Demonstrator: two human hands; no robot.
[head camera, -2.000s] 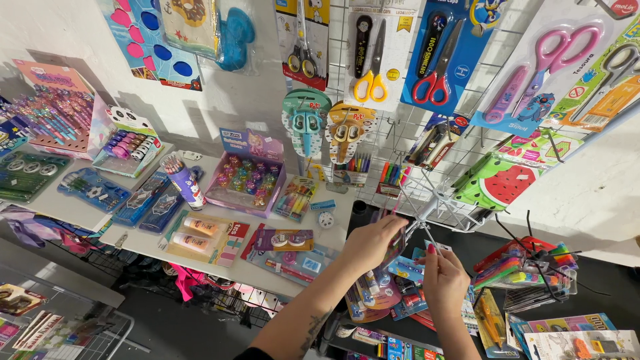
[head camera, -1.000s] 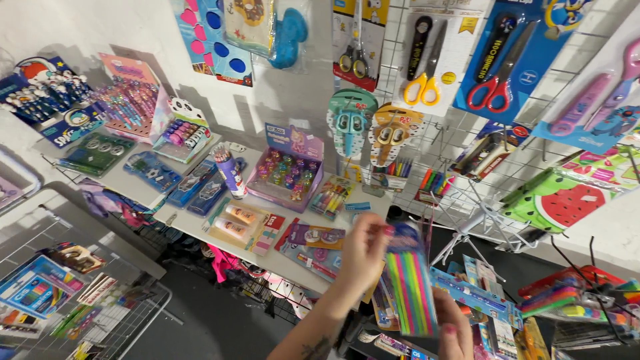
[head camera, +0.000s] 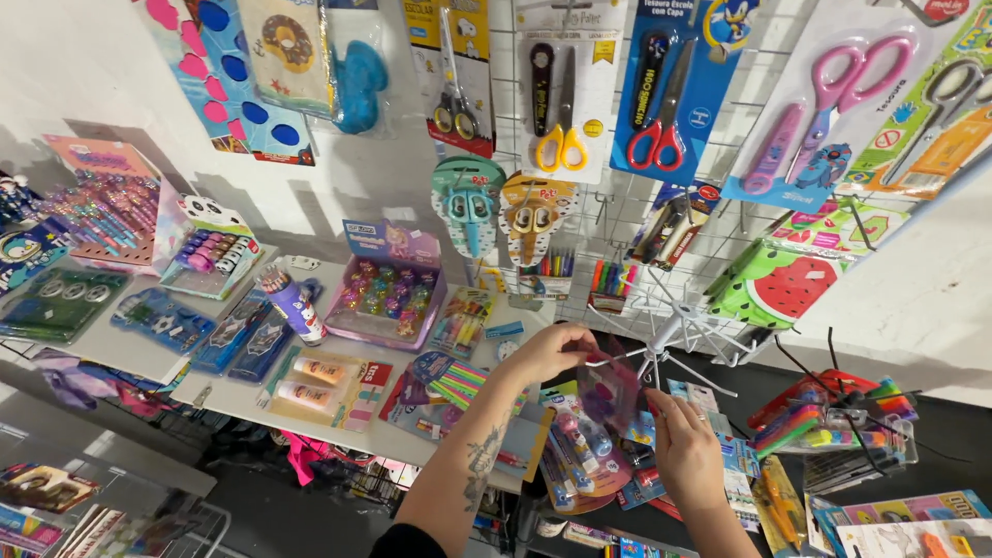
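Observation:
A pink-purple package, blurred (head camera: 608, 387), is pinched at its upper left by my left hand (head camera: 552, 353), beside a prong of the white wire rotating rack (head camera: 673, 329). My right hand (head camera: 686, 434) is at the right of that package, below the rack's hub, its fingers bent; whether it grips anything is hidden. Under the hands lie blister packs with a pink and a blue item (head camera: 585, 442). On the white shelf, left of my left forearm, the pack of neon striped sticks (head camera: 457, 378) lies over other flat packs.
Carded scissors (head camera: 655, 147) hang on the wire grid above. The shelf holds a purple display box (head camera: 387, 310), a pencil tube (head camera: 293, 306) and twin-tube blister pack (head camera: 310, 387). At right stand a black wire rack with markers (head camera: 845, 411) and a watermelon-print pack (head camera: 783, 287).
The neon striped pack, in my hands a second ago, now lies on the white shelf. My hands are back by the white rack, with the pink-purple package at my left hand.

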